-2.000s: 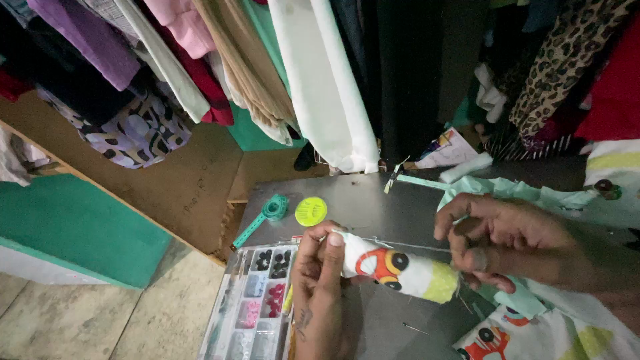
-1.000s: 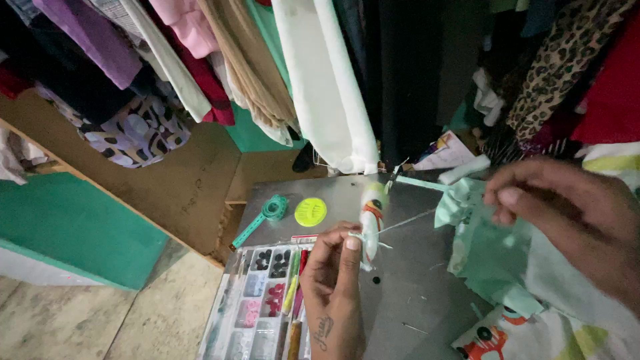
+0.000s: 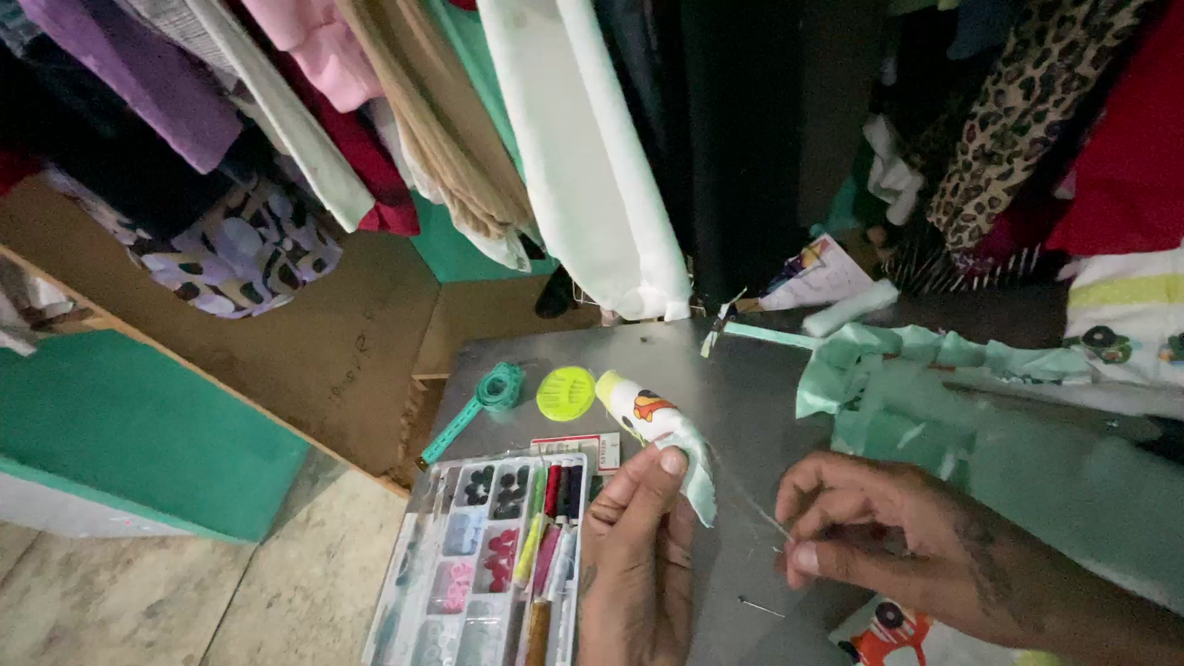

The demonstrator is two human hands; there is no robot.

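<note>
My left hand pinches the lower end of a small rolled, printed cloth piece, white with an orange motif and a yellow-green end. A pale mint flap hangs at the pinched end. To the right, my right hand has thumb and forefinger closed on a thin thread that runs toward the cloth; whether a needle is in those fingers cannot be told. A pin lies on the dark table between the hands. Mint ruffled fabric lies beyond my right hand.
A clear compartment box of buttons and thread spools stands at the left. Behind it are a green tape measure, a yellow-green disc and a needle packet. Printed fabric lies at lower right. Clothes hang behind the table.
The rolled cloth has turned in my left hand, and its mint flap now shows. My right hand has come down and left from above the mint fabric, drawing nearer to my left.
</note>
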